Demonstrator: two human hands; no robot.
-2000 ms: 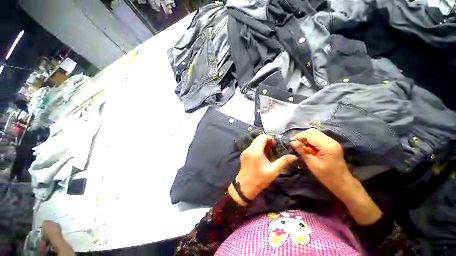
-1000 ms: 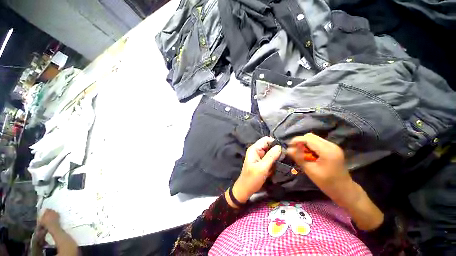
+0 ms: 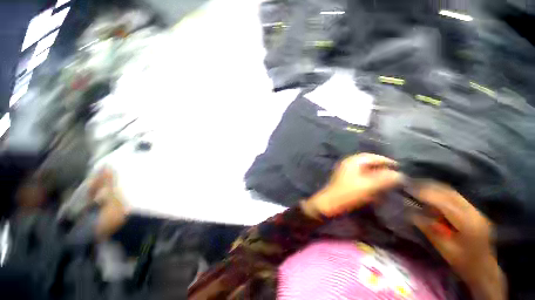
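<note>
The frame is strongly blurred. A grey and black denim garment [image 3: 305,146] lies at the table's front edge and reaches under my hands. My left hand [image 3: 359,183] pinches a dark part of the garment between thumb and fingers. My right hand [image 3: 460,225] is just to its right, curled around thread snips, whose orange-red handle [image 3: 444,227] shows in the fist. The blades and any thread ends cannot be made out.
The white table [image 3: 199,117] spreads to the left of the garment. More grey and black denim [image 3: 387,47] is heaped beyond and to the right. Pale garments [image 3: 126,99] lie at the left, with another person's hand [image 3: 108,205] near them. A small dark object [image 3: 142,145] lies on the table.
The view has swung and blurred, so the table and garments appear shifted. Both hands appear further right in the picture, still at the garment, with the snips still in my right hand.
</note>
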